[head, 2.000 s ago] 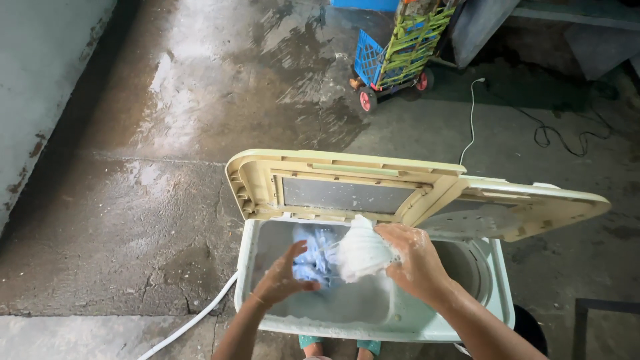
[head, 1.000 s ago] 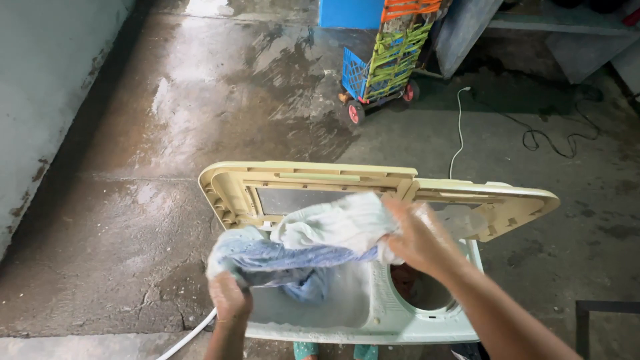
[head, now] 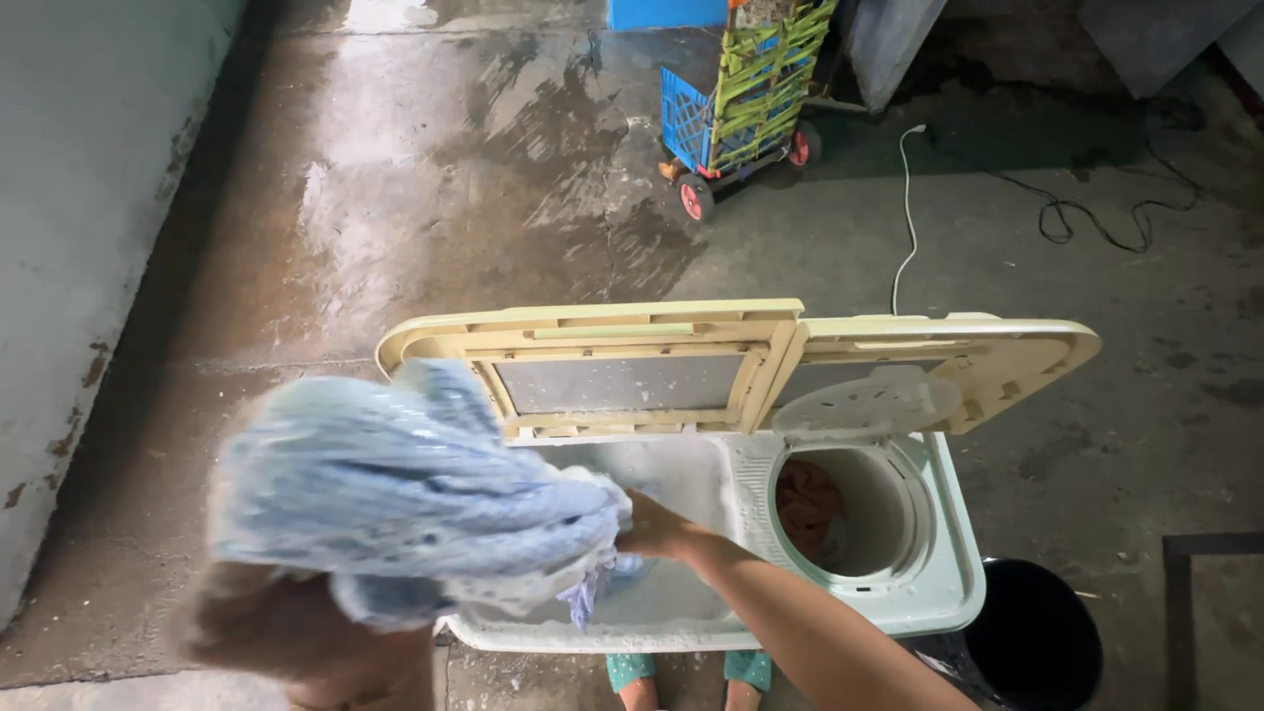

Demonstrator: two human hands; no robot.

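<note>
A wet light-blue cloth (head: 395, 484) is stretched between my two hands over the left side of a twin-tub washing machine (head: 879, 602). My right hand (head: 647, 523) grips its right end above the wash tub (head: 681, 583), which holds cloudy, sudsy water. Blurred at the lower left, my left hand (head: 267, 612) is under the cloth's left part; its fingers are largely hidden. The round spin tub (head: 889, 513) on the right contains reddish-brown fabric (head: 810, 504). Both cream lids (head: 592, 321) stand raised, and a translucent inner cover (head: 869, 403) leans behind the spin tub.
A black bucket (head: 1032, 632) stands right of the machine. Beyond it are a hand cart with a blue crate (head: 686, 118), a white plug cord (head: 906, 217) and a dark cable (head: 1096, 222) on the wet concrete floor. A wall (head: 99, 197) runs along the left.
The blue cloth, low in the wash tub two seconds ago, is now lifted and bunched toward the left. My left hand has moved left. The white cloth seen earlier in my right hand is no longer distinguishable.
</note>
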